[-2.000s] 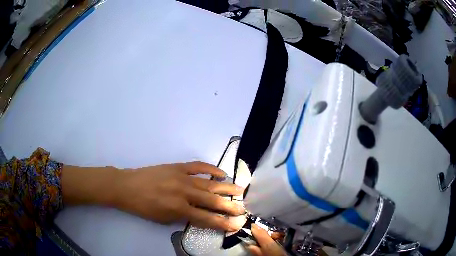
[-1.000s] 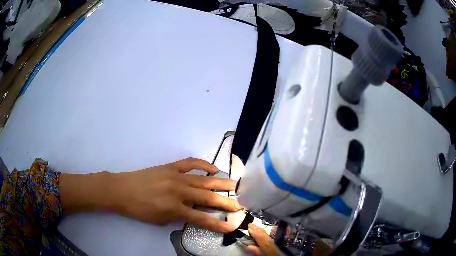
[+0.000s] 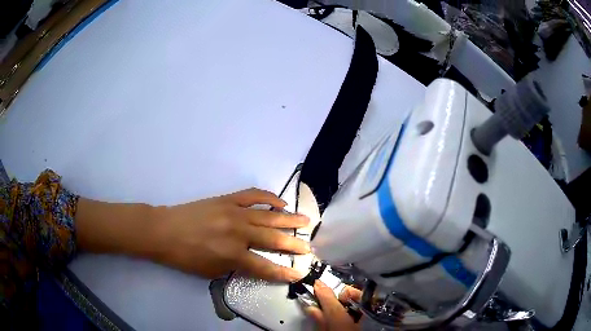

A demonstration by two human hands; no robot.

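Observation:
A long black curved strip [image 3: 343, 119] lies on the white table, its lower end running in beside the sewing machine head [image 3: 421, 187]. A pale rounded piece [image 3: 307, 202] shows at that lower end. My left hand [image 3: 227, 236] lies palm down, fingers slightly apart, fingertips on the pale area left of the needle area. My right hand [image 3: 334, 309] is cut off by the bottom edge; its fingertips are at a small black piece [image 3: 314, 275] close to the metal parts under the head. Whether they pinch it is hidden. The needle tip cannot be made out.
The machine head has a grey ribbed knob [image 3: 518, 113] on top and a curved metal guard [image 3: 492, 281] in front. Black and white pieces [image 3: 376, 32] lie in the trough behind the table. A blue strip [image 3: 74, 32] runs along the left table edge.
The view has shifted. The black strip has moved a little towards the needle area, its far end now nearer me on the table. Both hands stay near the needle, my right fingers now showing more.

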